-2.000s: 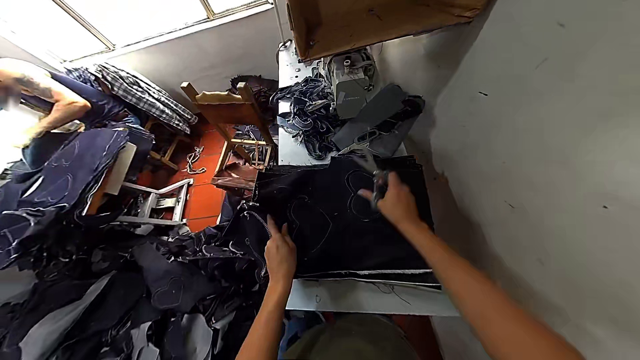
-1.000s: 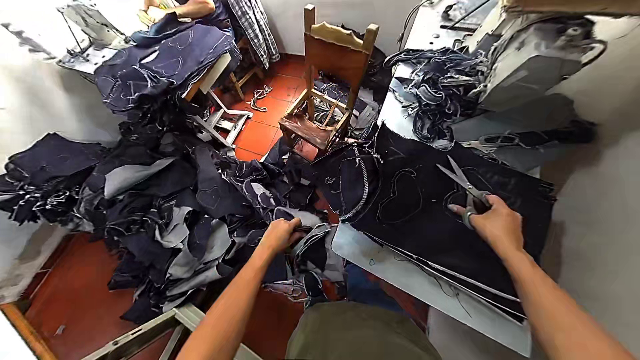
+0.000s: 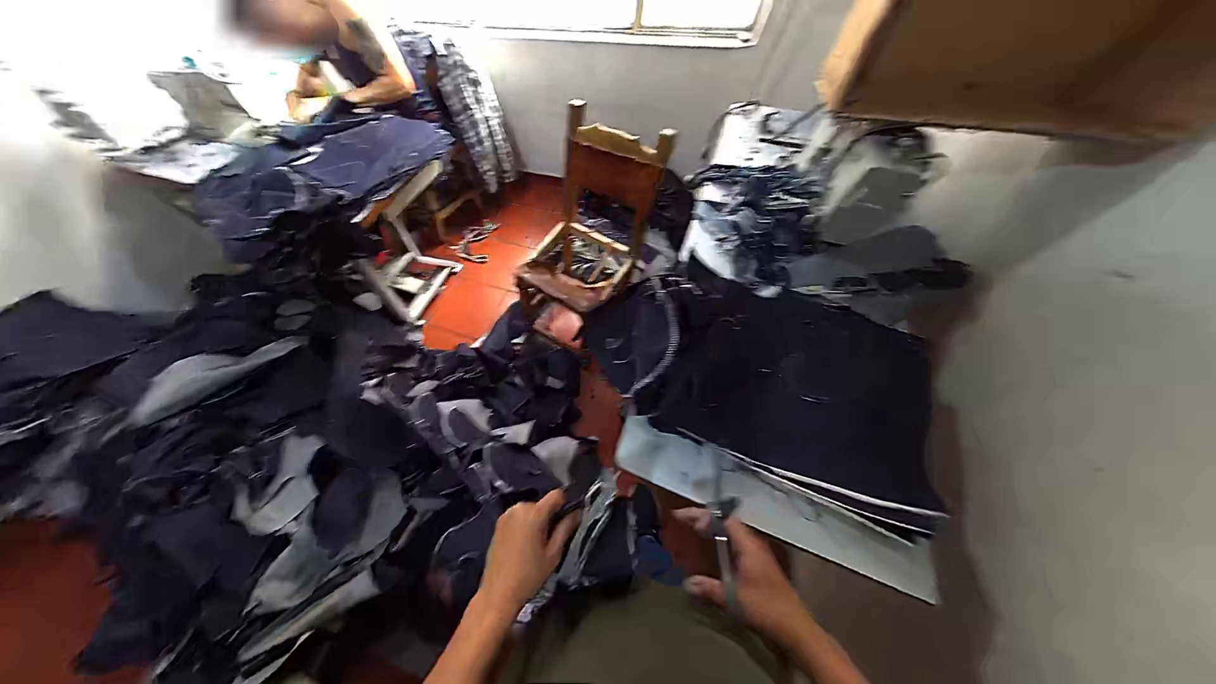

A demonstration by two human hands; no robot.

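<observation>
My right hand (image 3: 750, 570) holds a pair of metal scissors (image 3: 724, 546) in front of my lap, below the near edge of the white table (image 3: 769, 503). On that table lies a stack of dark denim pieces (image 3: 807, 389) with pale edges. Close to my lap, my left hand (image 3: 527, 546) has its thumb and fingers at a bundle of dark and pale fabric strips (image 3: 594, 532); the hold is blurred, but the fingertips appear closed on the fabric.
Heaps of denim pieces (image 3: 342, 494) cover the floor at left. A wooden chair (image 3: 617, 171) stands behind the table's left side. A sewing machine (image 3: 869, 185) and scraps (image 3: 760, 218) are farther back. A person (image 3: 351, 57) sits by another denim-covered table. A wooden box (image 3: 1026, 66) overhangs at upper right.
My right hand has come down from over the denim stack to my lap with the scissors. My left hand, on the stack two seconds ago, is now beside it, low over the strips.
</observation>
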